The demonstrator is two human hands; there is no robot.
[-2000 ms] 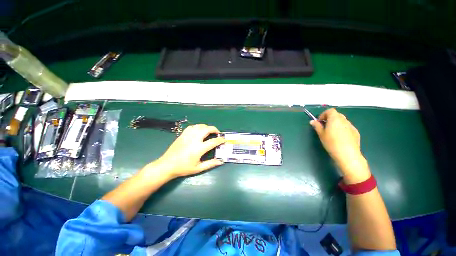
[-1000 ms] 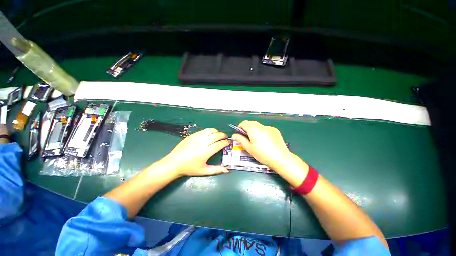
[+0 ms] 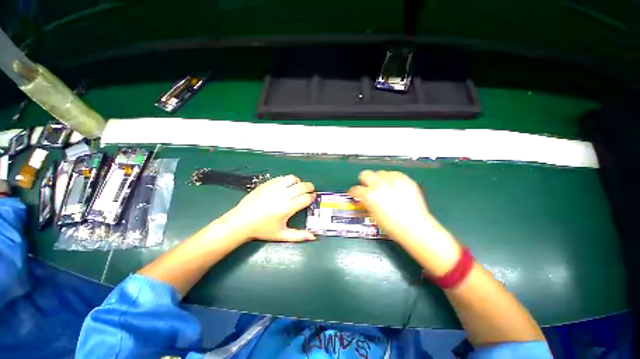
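Note:
An open phone body [image 3: 337,217] lies flat and sideways on the glossy green bench mat, silver-white with an orange-yellow patch near its upper edge. My left hand [image 3: 277,210] grips its left end, fingers at the upper corner and thumb at the lower corner. My right hand [image 3: 393,200] is over its right part, fingertips bent together near the upper edge. The back of the hand hides part of the phone, and I cannot tell what is between the fingertips. A bundle of thin black cables [image 3: 228,178] lies left of the phone, beyond my left hand.
Open phone bodies [image 3: 118,188] lie on clear plastic bags [image 3: 160,210] at left. A white edge strip [image 3: 351,140] crosses beyond the phone. Past it are a black slotted tray [image 3: 302,102] with a phone [image 3: 395,72] and another phone [image 3: 180,93]. A wrapped post [image 3: 60,102] slants at left.
My right hand came in from the right to the phone, then shifted slightly right along it, uncovering more of the upper edge. The slim tool seen in it earlier no longer shows. My left hand stays on the phone.

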